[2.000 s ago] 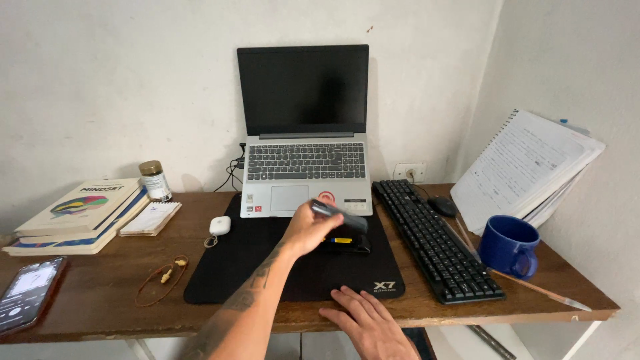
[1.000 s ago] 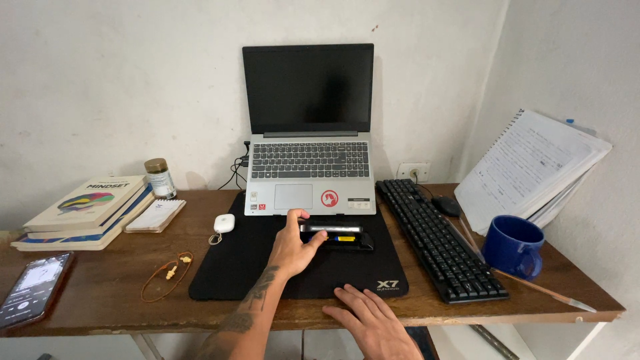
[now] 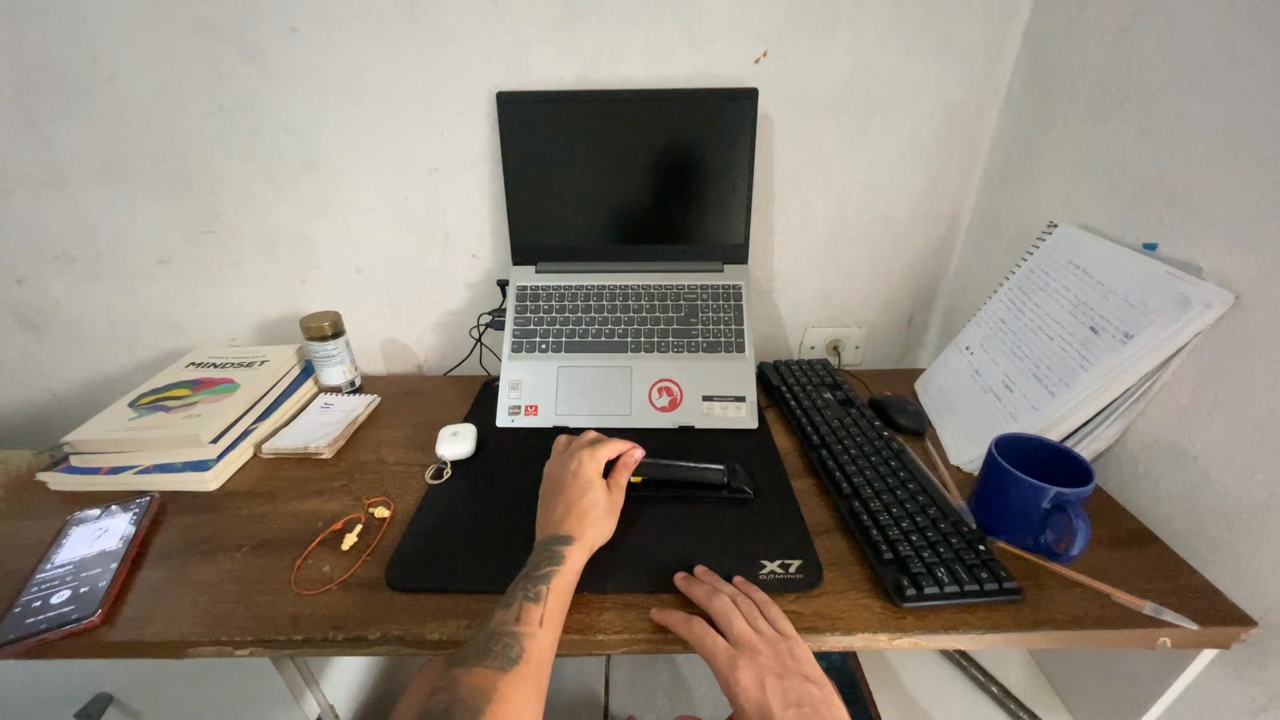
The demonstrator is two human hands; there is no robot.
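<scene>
My left hand (image 3: 590,485), its forearm tattooed, curls around the left end of a black stapler (image 3: 690,472). That end is hidden by the fingers, and a bit of yellow shows beside the thumb. The stapler lies crosswise on a black mouse pad (image 3: 480,550), just in front of an open silver laptop (image 3: 594,390) with a dark screen. My right hand (image 3: 745,635) holds nothing; it rests palm down with fingers apart on the desk's front edge, fingertips at the pad's front border.
At right are a black keyboard (image 3: 890,490), mouse (image 3: 897,412), blue mug (image 3: 1035,490), pen (image 3: 1095,583) and spiral notebook (image 3: 1070,330). At left are stacked books (image 3: 190,400), a notepad (image 3: 320,422), jar (image 3: 330,352), phone (image 3: 80,570), corded earplugs (image 3: 350,537) and white earbud case (image 3: 456,441).
My left hand has gone from above the stapler down to its left end. The stapler's raised upper part now lies low along its base. My right hand has stayed at the desk edge.
</scene>
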